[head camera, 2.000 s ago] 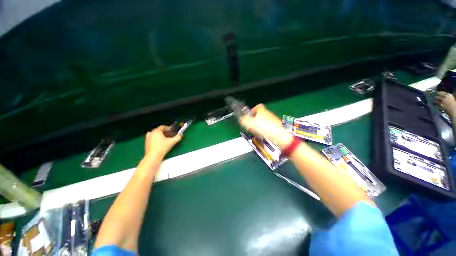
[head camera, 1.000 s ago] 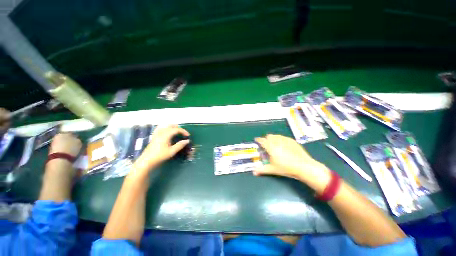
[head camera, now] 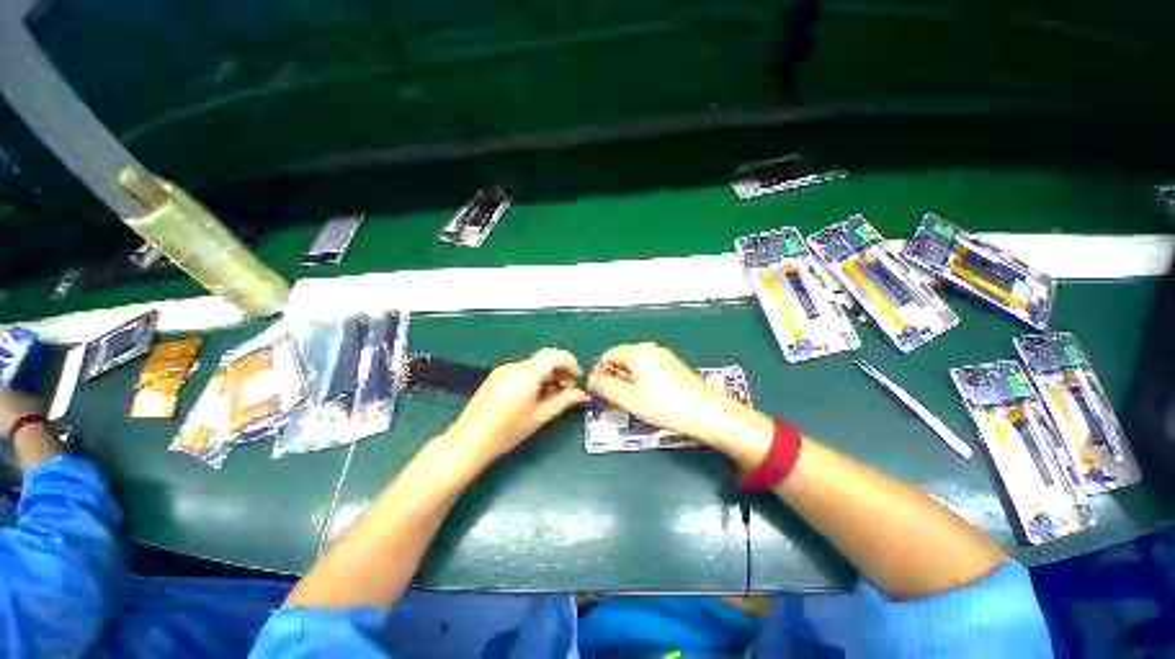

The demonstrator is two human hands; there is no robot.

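A phone mid-frame (head camera: pixel 732 384) lies flat on the bench, open side up, partly under my right hand. My left hand (head camera: pixel 531 389) and my right hand (head camera: pixel 640 382) meet fingertip to fingertip at its left end. The fingers of both are pinched; whether a small part is between them is too small to tell. A loose bundle of thin dark cables (head camera: pixel 442 376) with gold tips lies left of my left hand. Silver-grey tweezers (head camera: pixel 915 409) lie on the bench to the right. A red strap (head camera: pixel 772 456) is round my right wrist.
Several more mid-frames (head camera: pixel 889 286) lie at the right. Clear bags with black strips (head camera: pixel 345 382) and orange-brown parts (head camera: pixel 253 386) lie left, with loose orange pieces (head camera: pixel 165 375). Phone units (head camera: pixel 477 216) sit on the belt beyond the white strip. Another person's sleeve (head camera: pixel 65 528) is at far left.
The view has moved back from the belt to the bench. My left hand has left the cable bundle and moved right. My right hand has let go of the frame's right end and moved left.
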